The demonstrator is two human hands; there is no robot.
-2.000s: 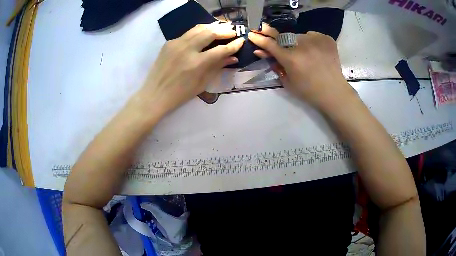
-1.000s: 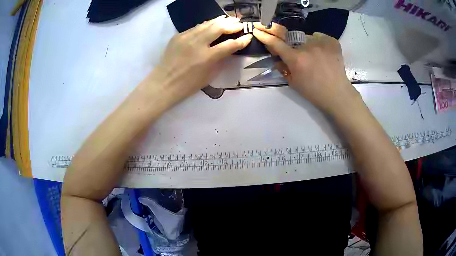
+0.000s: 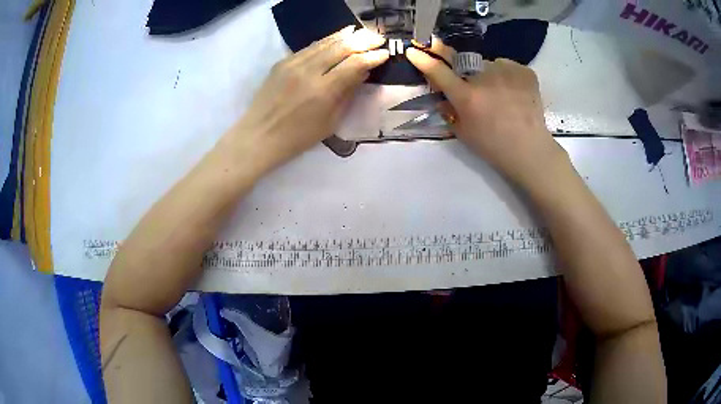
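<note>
A dark curved cut panel [image 3: 316, 25] lies under the sewing machine head, its other end showing at the right of the needle area. A tiny label with pale lettering [image 3: 396, 46] sits on it at the presser foot. My left hand [image 3: 316, 87] presses its fingertips on the panel and label's left side. My right hand [image 3: 494, 99] has its index fingertip at the label's right side and holds thread snips [image 3: 419, 118] in the palm, blades pointing left. The needle itself is hard to make out.
A HIKARI machine head [image 3: 672, 47] is at upper right. A dark fabric scrap [image 3: 648, 136] and pink-red paper [image 3: 702, 150] lie at right. Another dark piece [image 3: 186, 16] is at upper left. A ruler [image 3: 356, 254] runs along the front edge; a blue basket [image 3: 79, 323] stands below left.
The label and panel have shifted slightly under the fingers, and the whole view has moved a little. The snips' blades show more fully than at first. Both hands keep their places on the panel.
</note>
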